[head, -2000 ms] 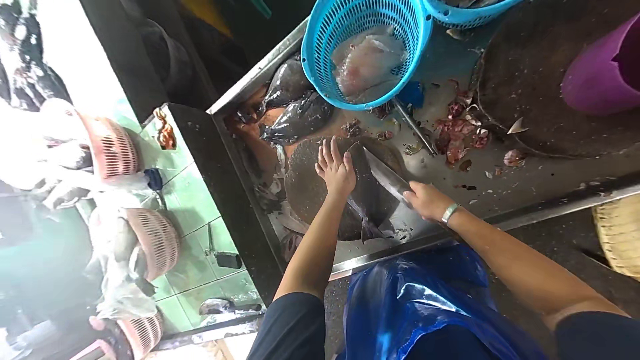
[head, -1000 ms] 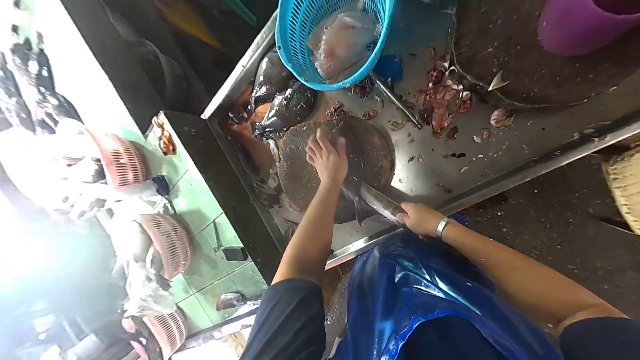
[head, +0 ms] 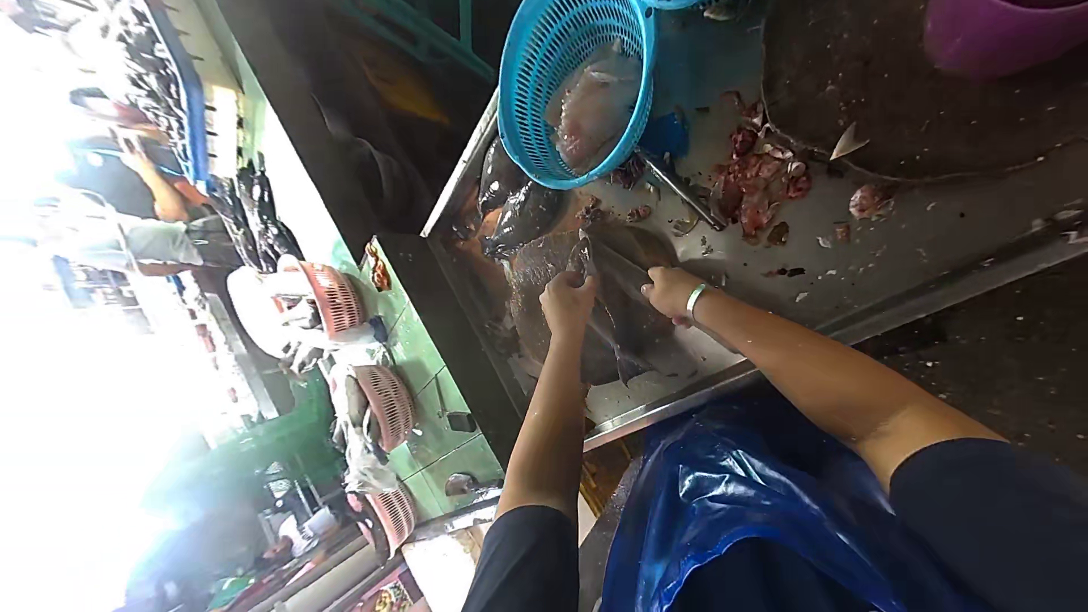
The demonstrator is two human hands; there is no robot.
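Observation:
On a round chopping board (head: 544, 297) in a metal tray lies a dark fish (head: 605, 327), its tail toward the front edge. My left hand (head: 568, 302) pinches the fish near its upper end, with the fingers closed. My right hand (head: 671, 293) grips a knife (head: 625, 270) by its handle; the wide blade points up and left over the fish, close to my left hand. Whether the blade touches the flesh is hard to tell. Dark whole fish (head: 527, 217) lie just beyond the board.
A blue plastic basket (head: 514, 127) holding pale fish flesh stands behind the board. A metal rod-like tool (head: 684, 191) and red fish scraps (head: 752, 191) are right of it. A purple container (head: 1003, 38) is at the far right. Pink baskets (head: 387, 408) and a person (head: 157, 183) are at the left.
My left hand, spread flat over the fish before, has closed on it near its upper end. My right hand has moved the knife up from the fish's tail side toward my left hand.

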